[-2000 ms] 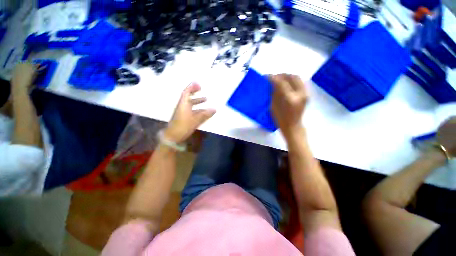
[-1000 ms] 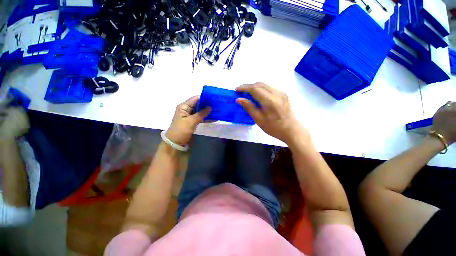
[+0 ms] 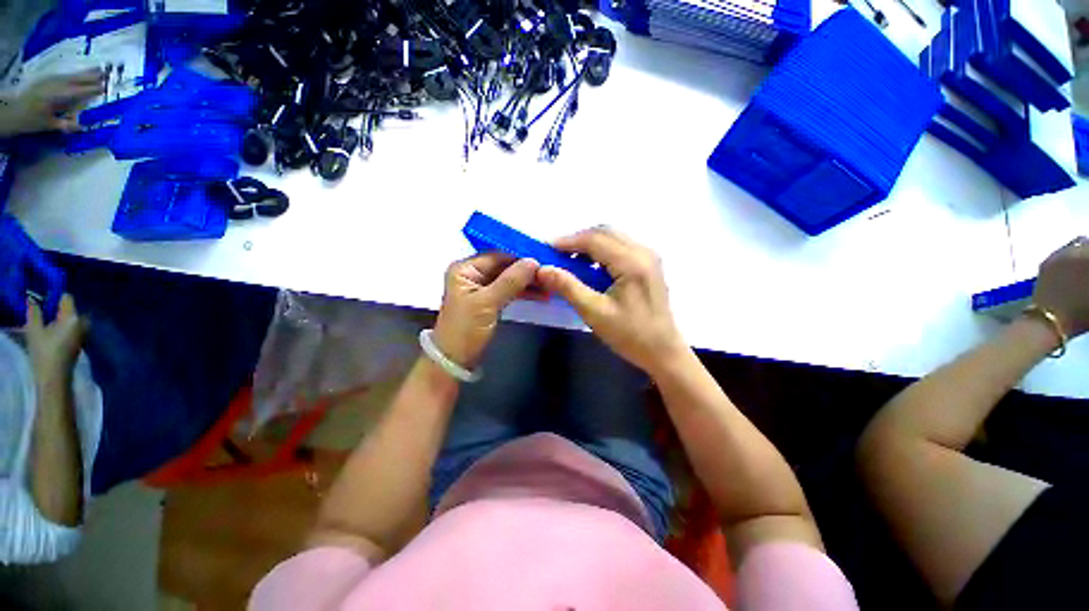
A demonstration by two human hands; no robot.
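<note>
A blue blister tray [image 3: 508,236] is held in front of me, just above the table's near edge, tilted so that mostly its long thin side shows. My left hand [image 3: 480,301] grips its left part from the near side, with thumb and fingers at the tray's near edge. My right hand [image 3: 621,296] holds its right end, fingers over the top and thumb near my left fingertips. The tray's near face and whatever lies in it are hidden by my fingers.
A stack of blue trays [image 3: 824,125] stands right on the white table [image 3: 394,251]. A black cable pile [image 3: 394,72] lies at the far left-centre. Filled trays [image 3: 173,197] lie left, beside a coiled cable [image 3: 254,198]. Other people's hands show at both sides.
The blue tray has tilted from showing its broad face to showing its long side. My hands have moved closer together. At left, another person's hand now reaches over the trays.
</note>
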